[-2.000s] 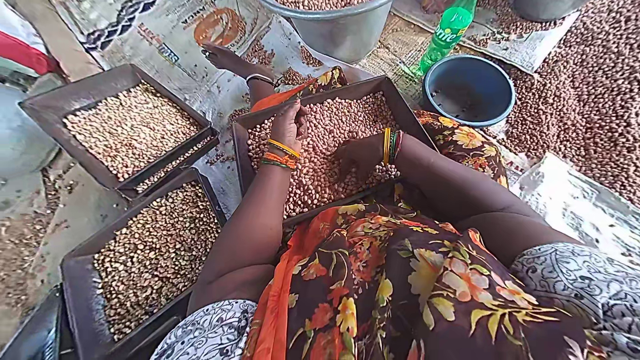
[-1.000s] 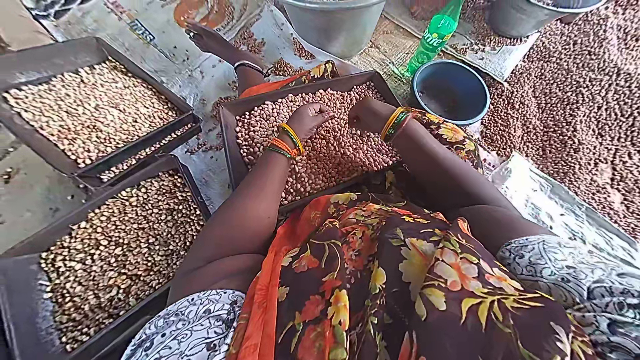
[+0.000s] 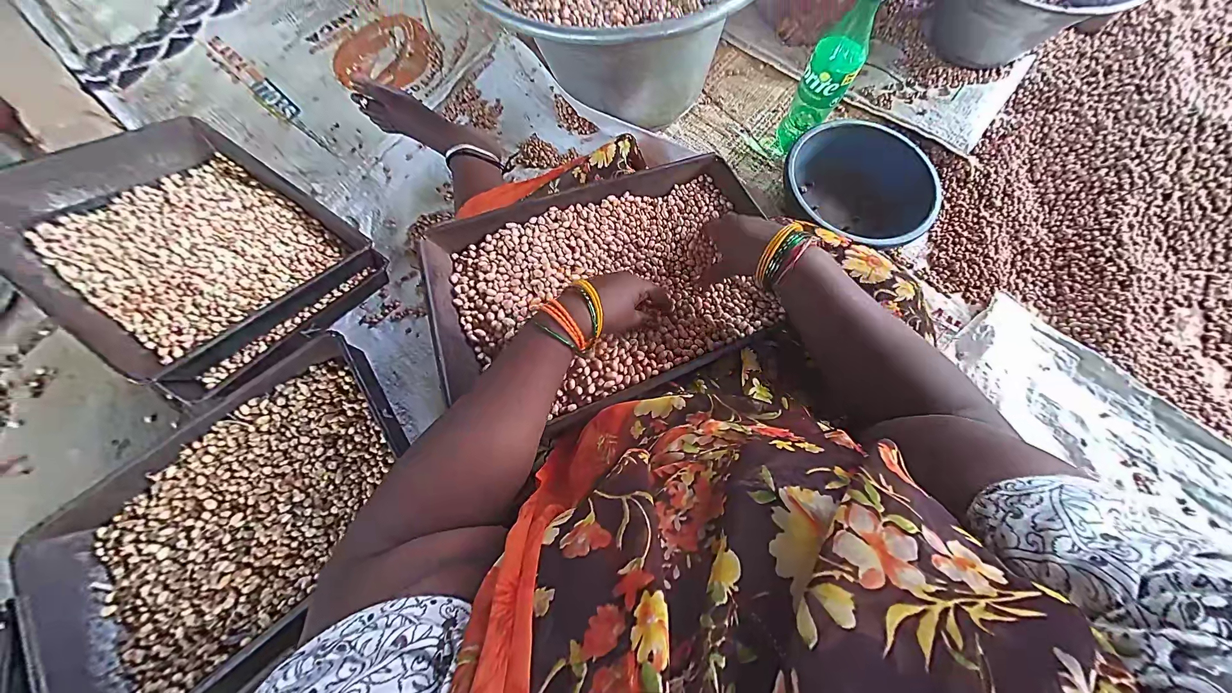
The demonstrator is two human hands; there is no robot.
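A dark metal tray (image 3: 444, 318) lies across my lap, spread with pinkish-brown nuts or seeds (image 3: 577, 250). My left hand (image 3: 628, 300), with orange, yellow and green bangles at its wrist, is low over the middle of the tray, its fingers curled down at the nuts. Near the tray's right end, my right hand (image 3: 736, 248) touches the nuts with its fingertips pointing left and down. Its fingertips are partly hidden, and whether either hand pinches a nut cannot be told. A gap of nuts lies between the two hands.
Two more dark trays (image 3: 72, 183) (image 3: 58, 597) of paler nuts stand at the left. A dark bucket (image 3: 863, 183), a green plastic bottle (image 3: 828, 82) and a large metal basin (image 3: 626, 72) are beyond my tray. A wide heap of nuts (image 3: 1107, 212) covers the right side.
My left hand has moved from the tray's upper left part to its middle, nearer to me. My right hand has shifted over the nuts at the right end.
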